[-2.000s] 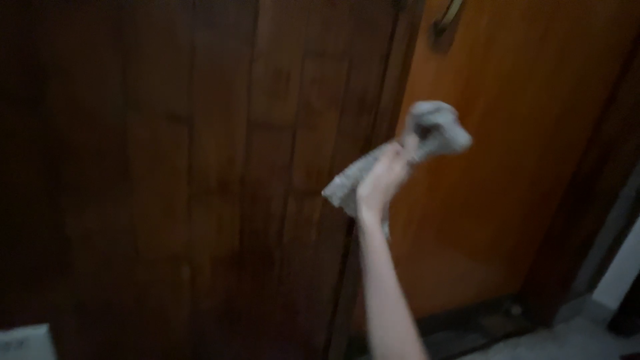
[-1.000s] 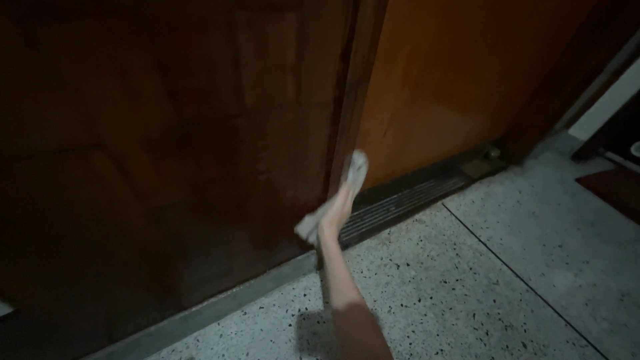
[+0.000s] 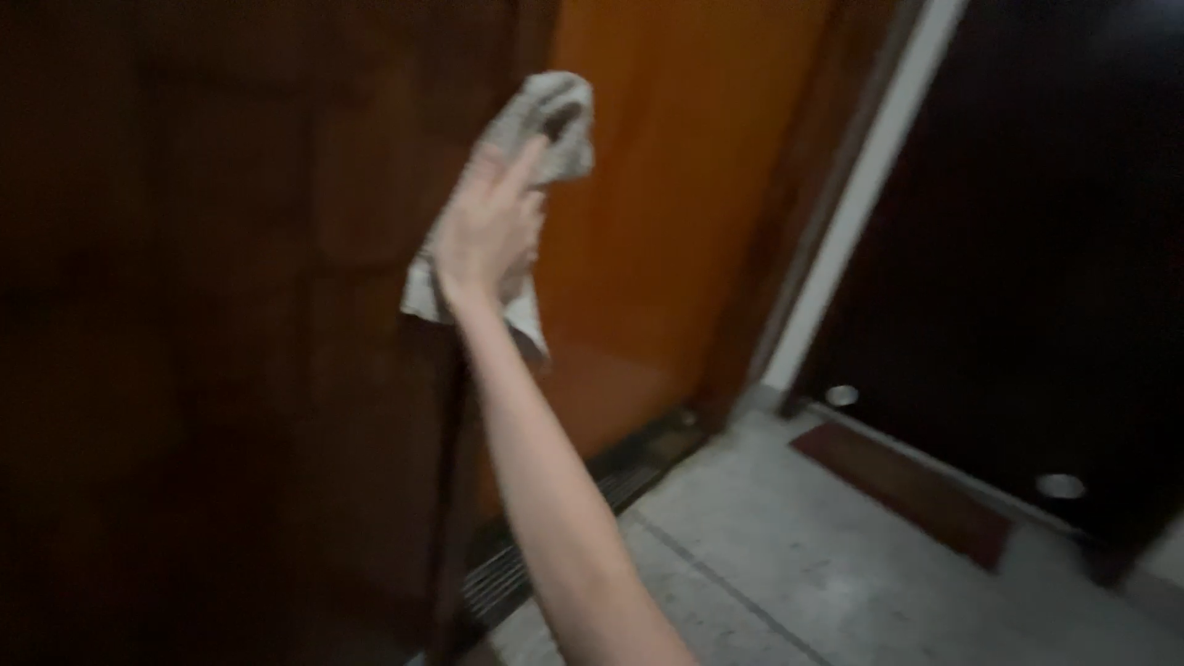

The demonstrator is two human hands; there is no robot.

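My right hand (image 3: 490, 227) holds a pale grey cloth (image 3: 564, 129) up against the edge of a dark wooden door or panel (image 3: 231, 277), beside the orange-brown wooden door (image 3: 666, 185). The cloth spreads out past my fingers at the top and hangs below my palm, with a dark patch or gap near its upper end. My forearm reaches up from the bottom of the view. Motion blur hides the exact contact between cloth and wood. My left hand is out of view.
A ridged threshold strip (image 3: 499, 578) runs along the foot of the orange-brown door. Speckled floor (image 3: 786, 555) lies at the lower right, with a reddish-brown mat (image 3: 906, 490) in front of another dark door (image 3: 1017, 259). A pale frame strip (image 3: 860, 194) stands between the doors.
My right hand went from beside the door handle down to near the threshold, and is now higher again along the door edge, with the cloth held throughout. The view has swung down, then right.
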